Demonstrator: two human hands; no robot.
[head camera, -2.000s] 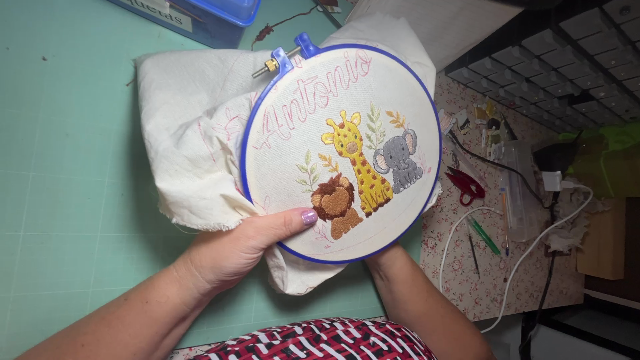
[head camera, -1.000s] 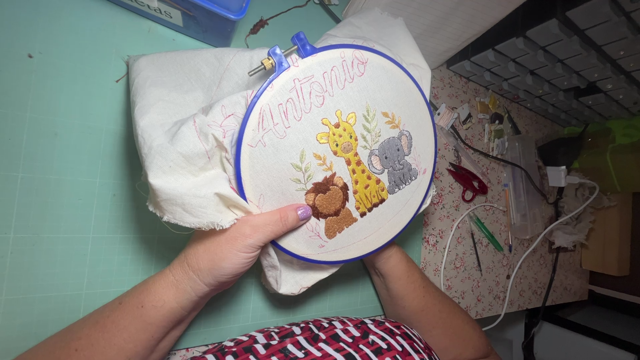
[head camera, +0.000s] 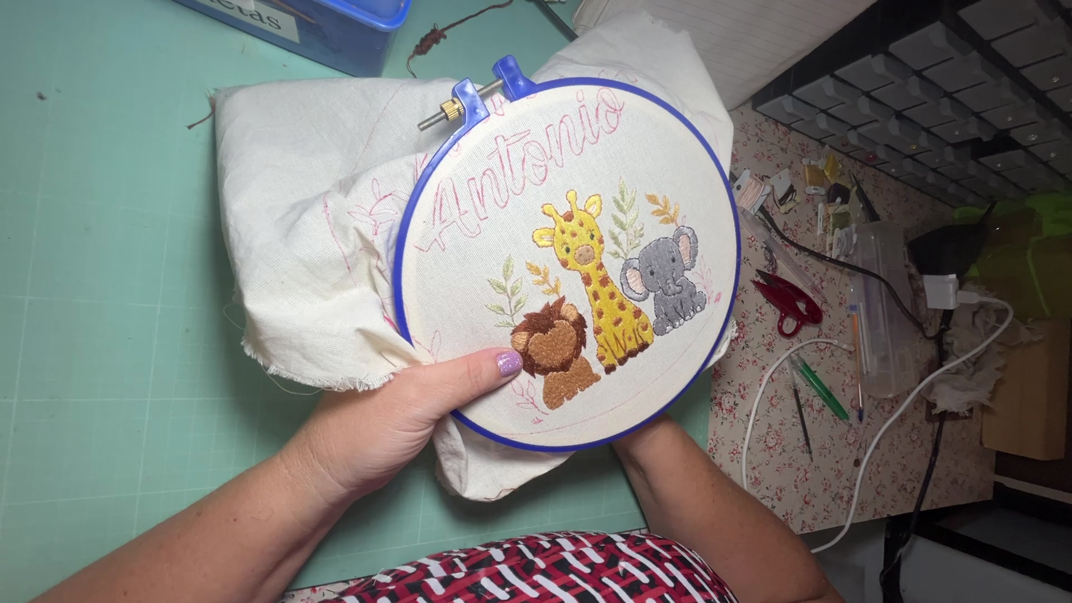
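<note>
My left hand grips a blue embroidery hoop at its lower left rim, thumb on the fabric beside the stitched lion. Cream cotton fabric is stretched in the hoop and hangs loose around it. It bears an embroidered lion, giraffe and elephant, stitched leaf sprigs, and outlined lettering in pink. The hoop's brass screw is at the upper left. My right forearm reaches behind the hoop's lower edge; the right hand itself is hidden there.
A green cutting mat lies beneath. A blue plastic box and a brown thread are beyond the hoop. At right, a floral surface holds red thread snips, a green pen, a clear case and a white cable. Small drawers stand behind.
</note>
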